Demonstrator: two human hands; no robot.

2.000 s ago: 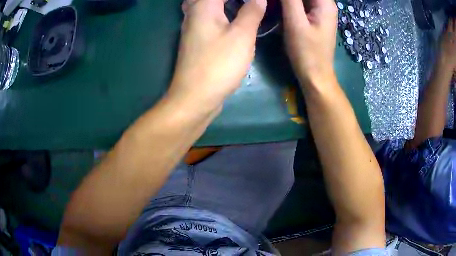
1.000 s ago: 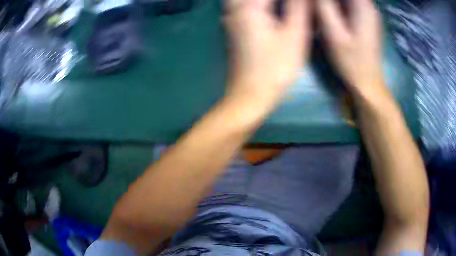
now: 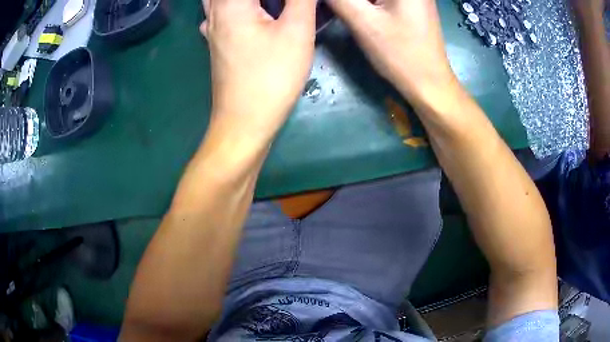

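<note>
My left hand (image 3: 257, 63) and my right hand (image 3: 394, 43) are together at the top edge of the picture, their fingertips partly cut off. Both are on a dark housing (image 3: 326, 16), of which only small parts show between and behind the fingers. What the fingertips do on it is hidden. A dark rounded-square housing (image 3: 79, 93) with a centre hub stands at the left with its open side showing. A second dark housing (image 3: 127, 19) stands above it, cut by the top edge.
Small dark and silvery caps (image 3: 498, 20) lie on bubble wrap (image 3: 552, 80) at right. Yellow scraps (image 3: 400, 119) lie by my right forearm, dark bits (image 3: 312, 88) before my hands. A ribbed bottle (image 3: 19, 133) and electronics (image 3: 50, 39) are at left. Another person's arm (image 3: 597, 73) is far right.
The view swung left and back. The upper-left housing and the electronics now show more fully. My hands remain together at the dark housing, with my right hand closer to my left.
</note>
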